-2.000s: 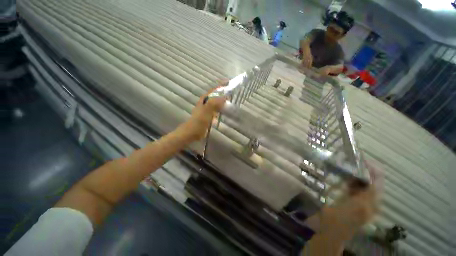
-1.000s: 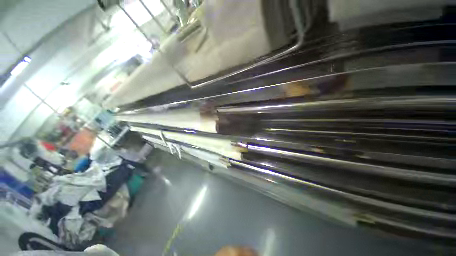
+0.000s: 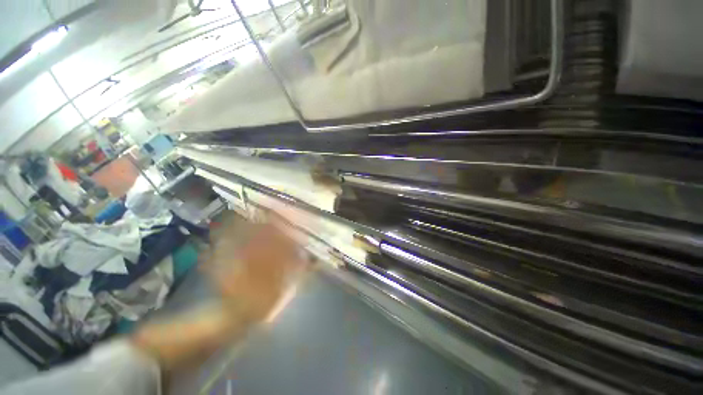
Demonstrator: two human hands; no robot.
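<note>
My left hand (image 3: pixel 258 266) is strongly blurred, left of centre, in front of the lower side rails (image 3: pixel 432 266). Its forearm and white sleeve come in from the lower left. Whether it holds anything cannot be told. My right hand is not in view. The long shiny and dark rails run from the far left to the lower right. Off-white cloth (image 3: pixel 416 65) covers the bank above them. A thin bent metal rod frame (image 3: pixel 432 113) with a rounded corner lies along the cloth's lower edge.
A pile of white, dark and green cloth (image 3: pixel 100 258) lies at the left. The grey floor (image 3: pixel 324 332) with a yellow line is below the rails. A black curved frame (image 3: pixel 31 339) stands at the lower left. Ceiling lights show above.
Two seconds ago both hands were at the steel rack on the ridged bank. The view has since swung to the side. My left hand has risen into view from the bottom edge; my right is gone.
</note>
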